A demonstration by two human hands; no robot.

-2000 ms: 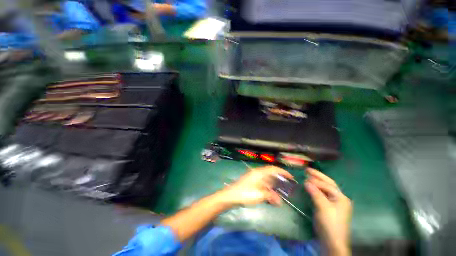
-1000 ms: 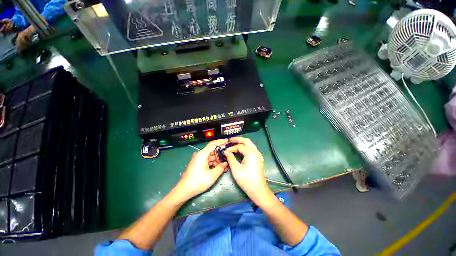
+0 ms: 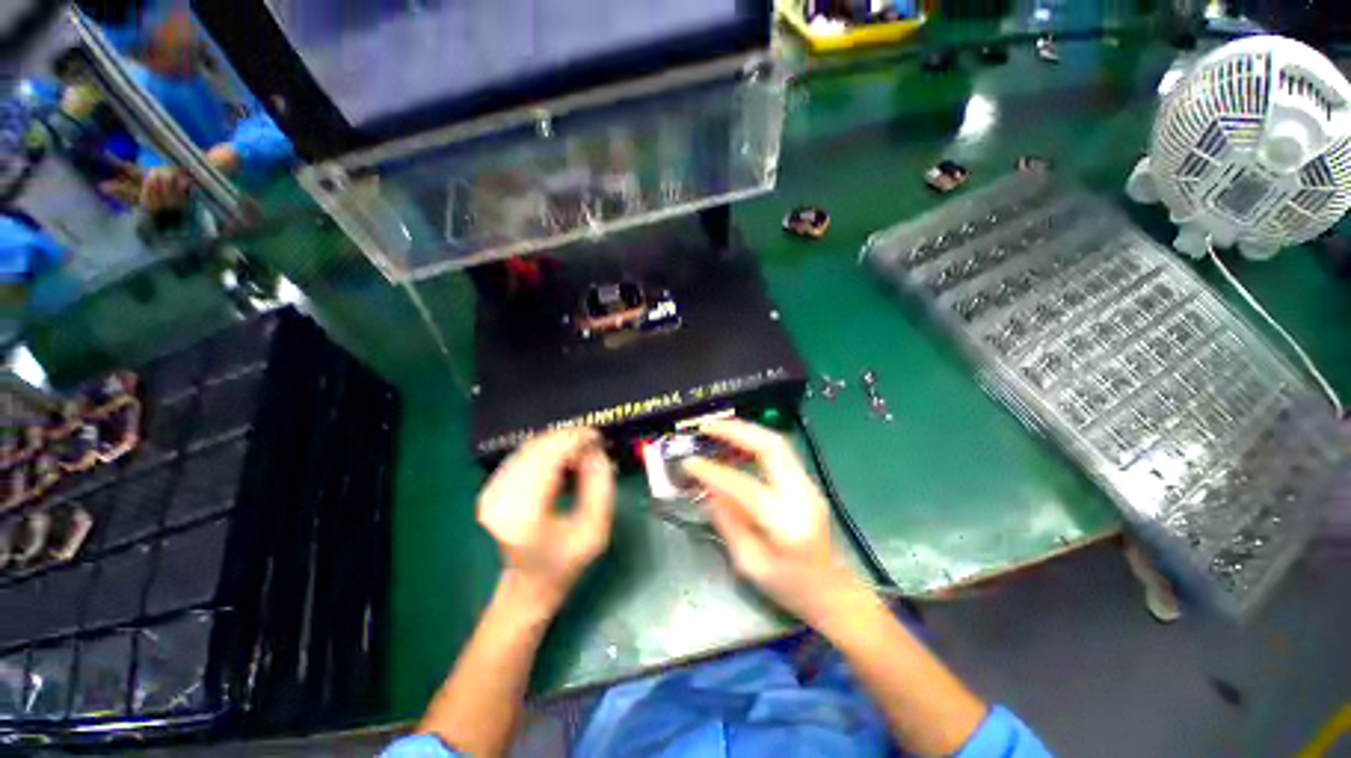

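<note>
My right hand (image 3: pixel 771 511) is in front of the black press (image 3: pixel 637 370), its fingertips on a small dark watch case with a pale edge (image 3: pixel 674 465), slightly blurred. My left hand (image 3: pixel 545 511) is to its left, away from that case, fingers curled with thumb and fingertips close; whether it holds something tiny cannot be told. A copper-rimmed case (image 3: pixel 611 305) sits at the fixture on the press top. My hands partly hide the press front.
Black trays (image 3: pixel 148 533) with copper-rimmed cases stand at left. A clear blister tray (image 3: pixel 1096 356) and white fan (image 3: pixel 1259 148) are at right. Loose small parts (image 3: pixel 874 394) lie beside the press. An acrylic guard (image 3: pixel 593 185) hangs above it. A person's hand (image 3: pixel 160 185) shows upper left.
My hands were together around a case; now they are apart, the left one withdrawn to the left. The view has shifted, and the copper-rimmed case at the fixture now shows more clearly.
</note>
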